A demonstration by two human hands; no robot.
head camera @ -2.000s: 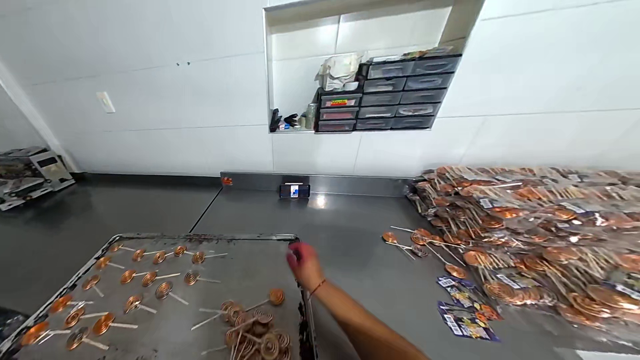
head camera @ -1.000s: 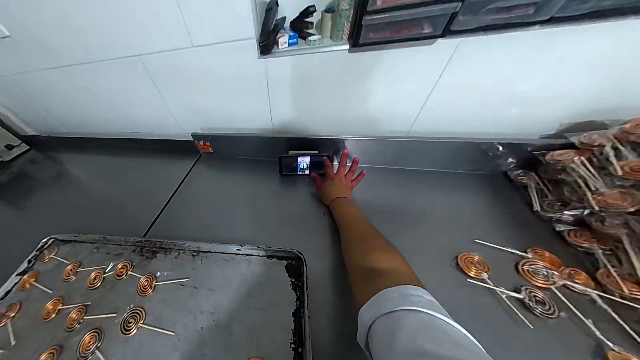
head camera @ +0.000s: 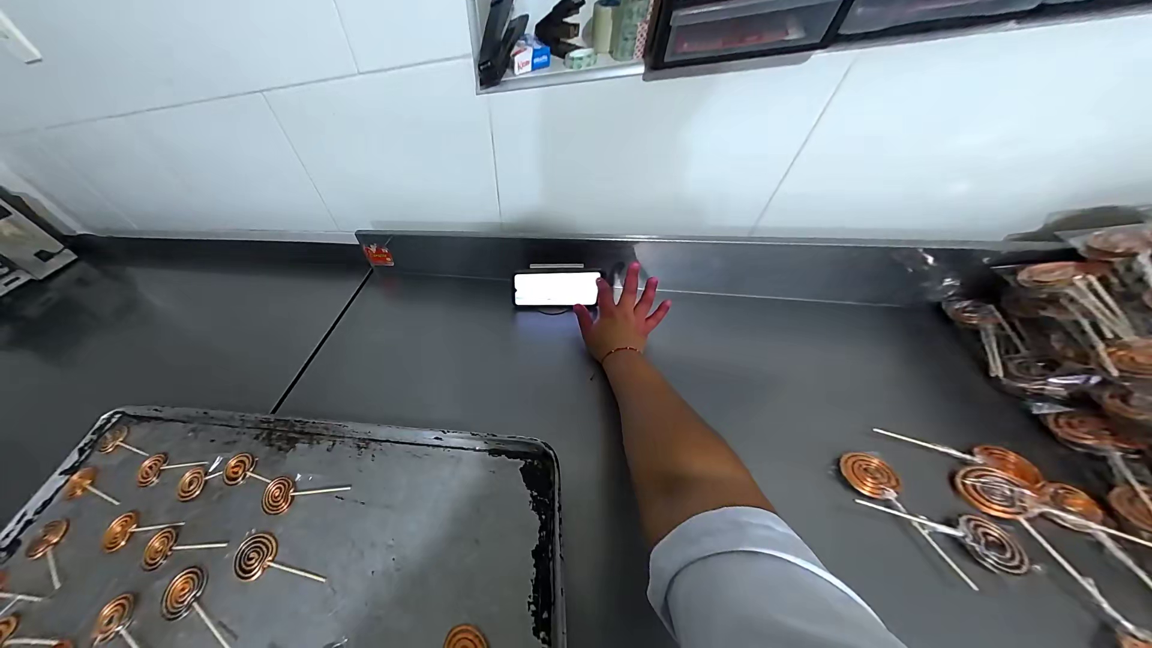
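My right hand [head camera: 623,317] reaches to the back of the counter with its fingers spread, beside a phone [head camera: 557,289] that leans sideways against the metal backsplash with a bright white screen. A fingertip is at the phone's right edge; whether it touches is not clear. A worn metal baking tray [head camera: 360,540] at the lower left bears rows of spiral lollipops [head camera: 256,555] on white sticks. More spiral lollipops [head camera: 994,491] lie loose at the right, near a heap of lollipops in clear bags [head camera: 1125,355]. My left hand is out of view.
A wall niche [head camera: 576,70] above holds small supplies, with plastic drawers [head camera: 747,27] beside them. The metal backsplash [head camera: 765,268] runs along the back of the grey counter [head camera: 450,360]. An appliance [head camera: 27,243] stands at the far left.
The right hand has moved from the tray's back right corner to the phone. Its screen has turned from dark with a small lit picture to bright white. The view has moved much closer.
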